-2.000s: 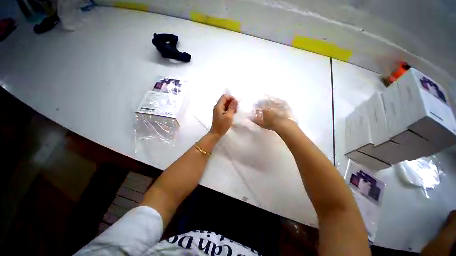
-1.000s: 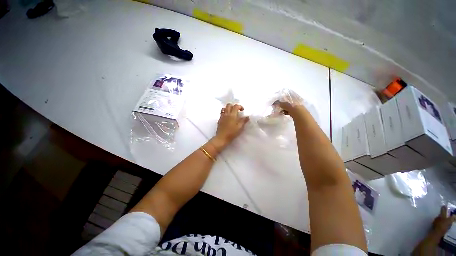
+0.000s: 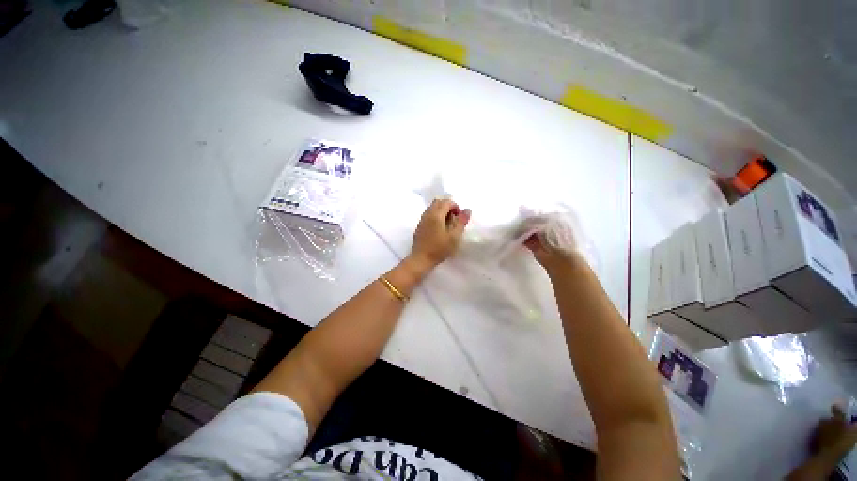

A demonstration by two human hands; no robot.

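Thin clear plastic bags (image 3: 503,272) lie crinkled on the white table in front of me, blurred and washed out by glare. My left hand (image 3: 442,229) has its fingers curled and pinched at the left edge of the plastic. My right hand (image 3: 553,240) is at the right side, with film bunched around and over its fingers, so the fingertips are partly hidden. A bagged box (image 3: 310,188) lies to the left, its loose bag end toward the table's front edge.
A black curved item (image 3: 335,85) lies at the back left. At right are stacked white boxes (image 3: 752,254), an orange-and-black tool (image 3: 754,173) behind them, another bagged box (image 3: 684,371) and shiny plastic (image 3: 782,362). Another person's hand (image 3: 832,437) is at the lower right. White boxes (image 3: 221,366) are below the table.
My right hand has moved slightly lower, with film bunched over it. My left fingers, spread on the plastic a second ago, are now curled together. The view has shifted slightly.
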